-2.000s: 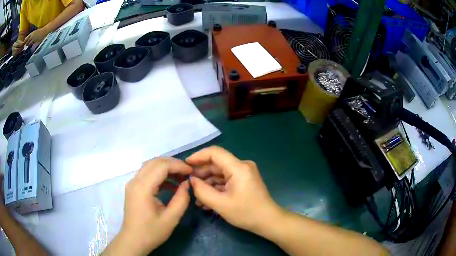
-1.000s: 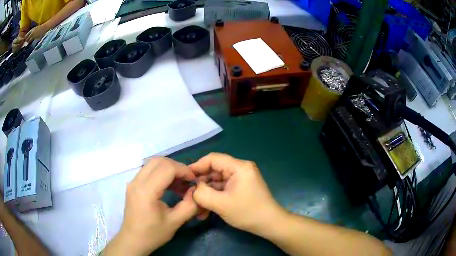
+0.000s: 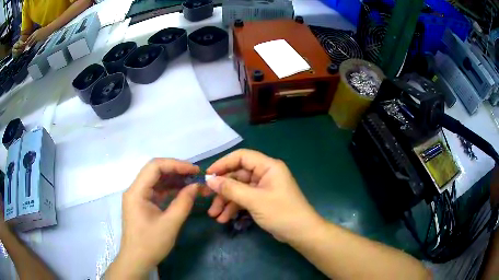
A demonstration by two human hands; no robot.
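My left hand (image 3: 158, 205) pinches a small dark part (image 3: 191, 179) between thumb and fingers. My right hand (image 3: 257, 191) pinches a small white piece (image 3: 209, 178) right beside the dark part, where the fingertips nearly meet. Fingers hide much of both parts, and I cannot tell whether they are joined. Small dark parts (image 3: 241, 222) lie on the green mat (image 3: 295, 158) just under my right hand.
Black-grey cups (image 3: 110, 95) stand on white paper (image 3: 164, 123). Retail boxes (image 3: 37, 180) are at left. A red-brown wooden box (image 3: 290, 76), tub of metal parts (image 3: 355, 93), soldering station (image 3: 388, 158) and green post (image 3: 402, 38) are right. A person's arms (image 3: 49, 24) show upper left.
My hands have moved slightly apart and up. The white piece now shows at the right fingertips, and the dark parts on the mat are more visible.
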